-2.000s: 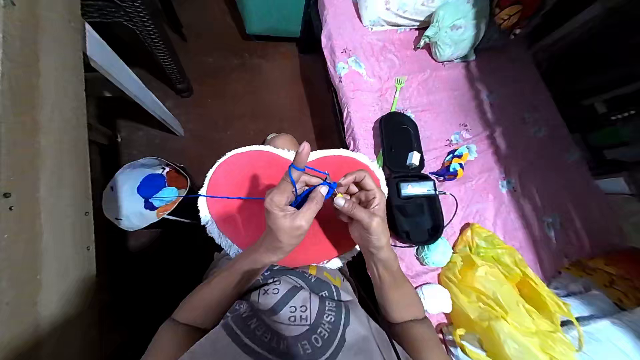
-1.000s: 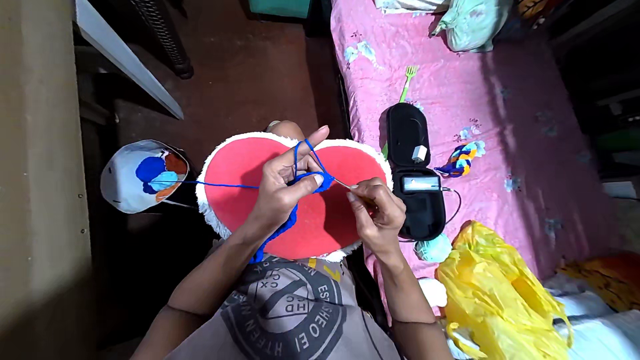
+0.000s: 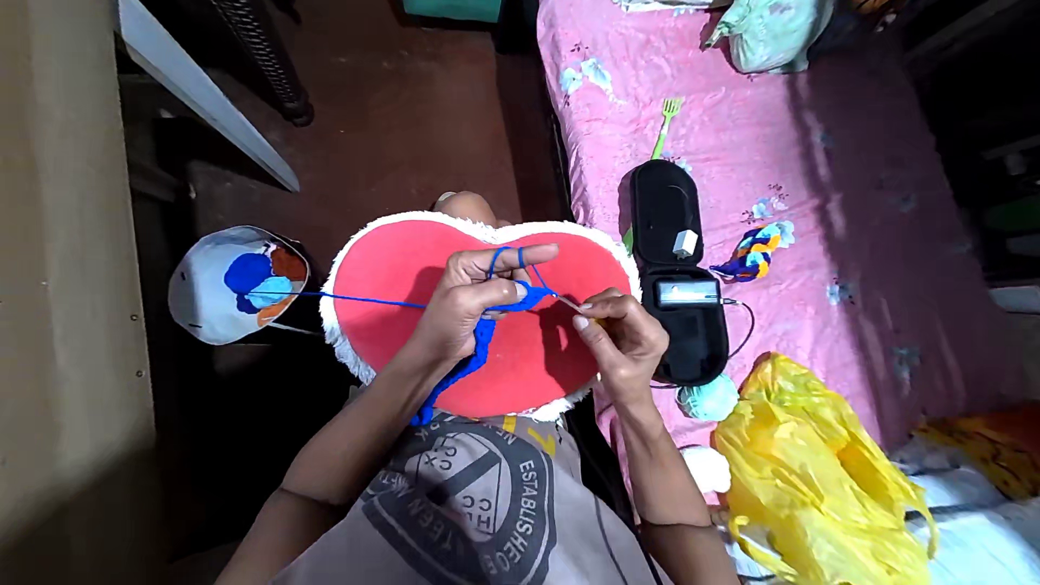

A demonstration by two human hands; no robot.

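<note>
My left hand [image 3: 467, 305] pinches a strip of blue crochet work [image 3: 481, 345], its index finger stretched out with blue yarn [image 3: 374, 301] looped round it. The strip hangs down past the wrist toward my lap. In my right hand [image 3: 621, 337] is a thin crochet hook [image 3: 567, 303], its tip at the right end of the blue work. Both hands are above a red heart-shaped cushion [image 3: 390, 260] with white fluffy edging. From the left hand the yarn runs left to a white bag [image 3: 199, 280] holding blue, light blue and orange yarn balls.
On the pink bed cover [image 3: 731, 130] at right lie an open black case [image 3: 666, 215] with a cabled device, a green plastic fork [image 3: 666, 126], a multicoloured braided yarn piece [image 3: 754, 253], a light green yarn ball [image 3: 708, 398] and a yellow plastic bag [image 3: 812, 479].
The right hand has come closer to the left one than a second ago, with the hook now at the work's edge. The yarn loop by the left index finger is smaller.
</note>
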